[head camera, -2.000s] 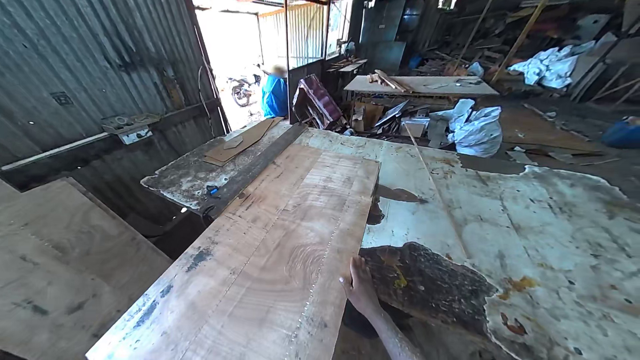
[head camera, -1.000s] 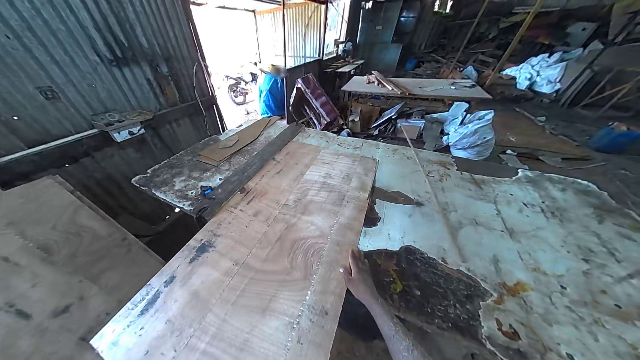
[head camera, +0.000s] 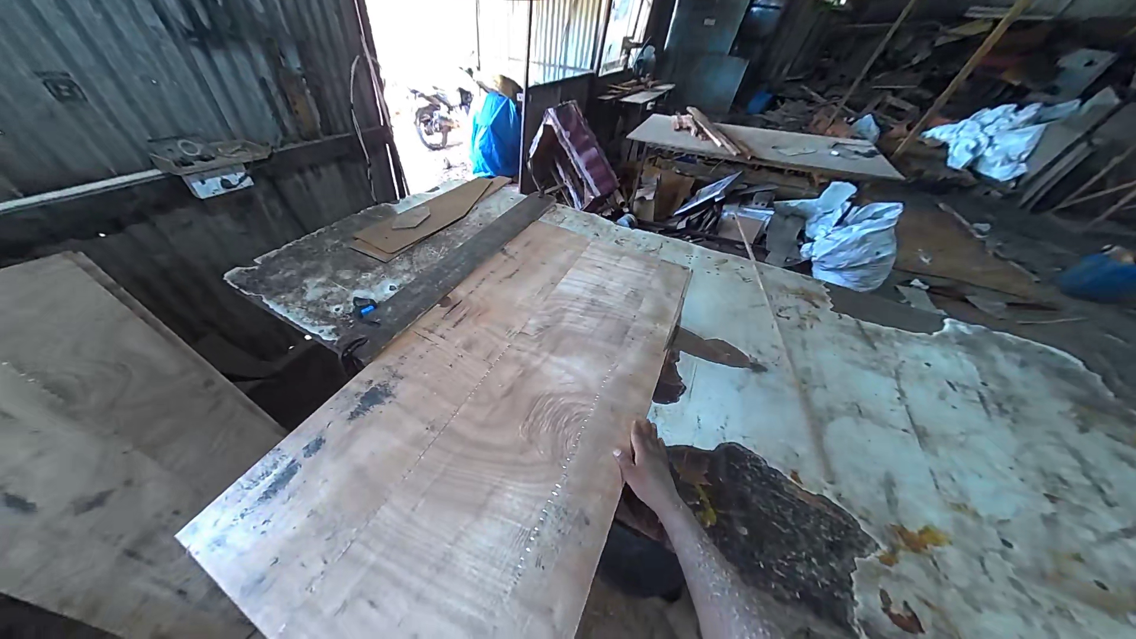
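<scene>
A long plywood panel (head camera: 479, 426) with dark smudges and dotted lines lies slanting across the worktable (head camera: 852, 399), whose pale surface is worn and peeling. My right hand (head camera: 648, 466) rests at the panel's right edge, thumb over the top face; its fingers partly go out of sight at the edge. My left hand is out of view. Along the panel's far left side runs a dark wooden strip (head camera: 461, 266). Beyond that strip, thin brown board offcuts (head camera: 426, 217) and a small blue object (head camera: 364, 307) lie on the table.
Another plywood sheet (head camera: 106, 444) stands at the left. Behind the table are a white sack (head camera: 852, 240), a scrap pile and a low table (head camera: 772, 146) bearing wood pieces. A corrugated metal wall (head camera: 177, 71) flanks the doorway, with a blue-covered object (head camera: 495, 133) beside it.
</scene>
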